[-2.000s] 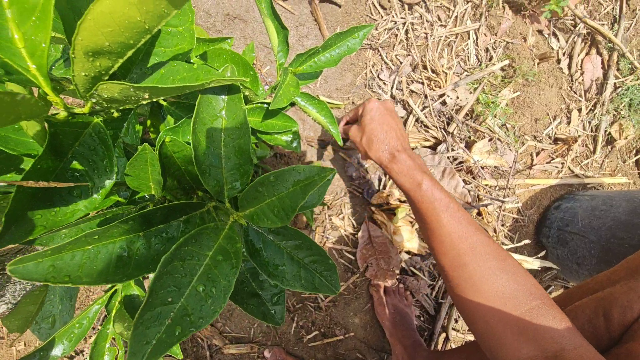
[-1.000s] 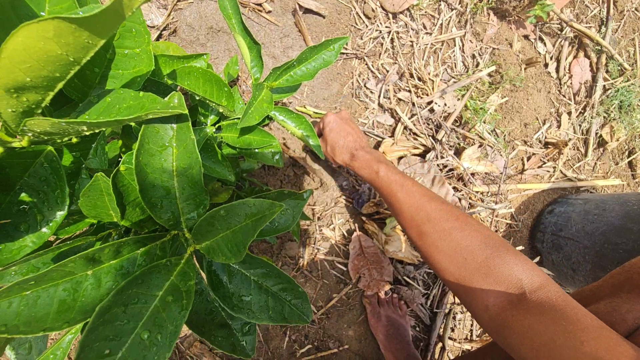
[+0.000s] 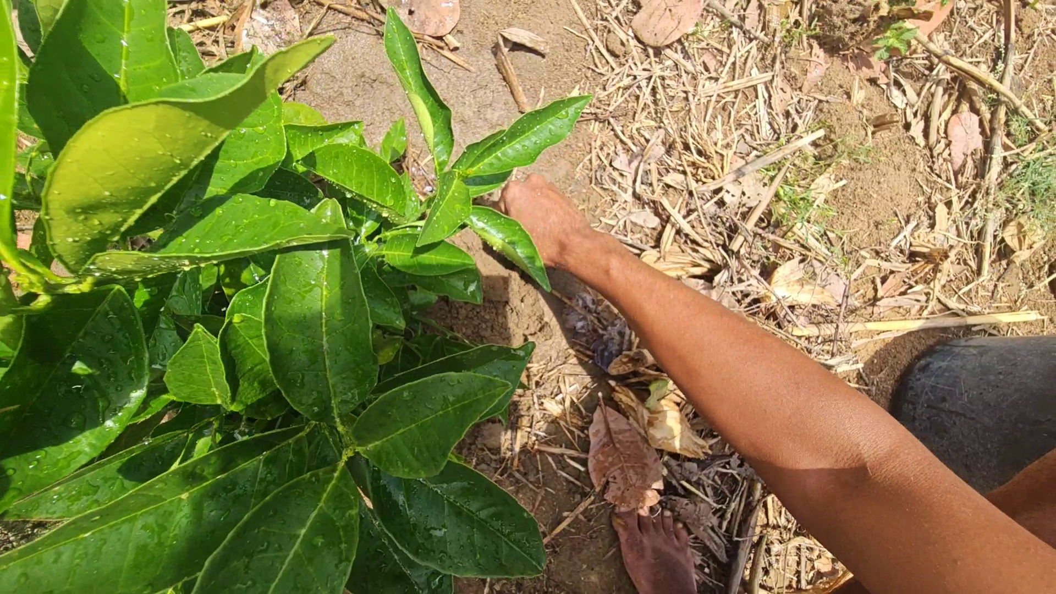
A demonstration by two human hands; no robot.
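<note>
My right hand (image 3: 540,216) reaches in from the lower right to the right edge of a leafy green plant (image 3: 326,330). Its back faces up and its fingers curl down close to the soil, just behind a small pointed leaf (image 3: 513,241). The fingertips are hidden, so I cannot tell what they hold or whether they are closed. The plant's broad glossy leaves carry water drops and fill the left half of the view. My left hand is not in view.
A dark rounded container (image 3: 982,404) stands at the right edge. Dry straw (image 3: 701,157) and brown leaves cover much of the soil. A bare foot (image 3: 656,549) is at the bottom, touching a dry brown leaf (image 3: 623,458). Part of a leg shows at lower right.
My right hand stays low beside the plant's right edge, and now sits a little further behind the small leaves. The view has shifted somewhat.
</note>
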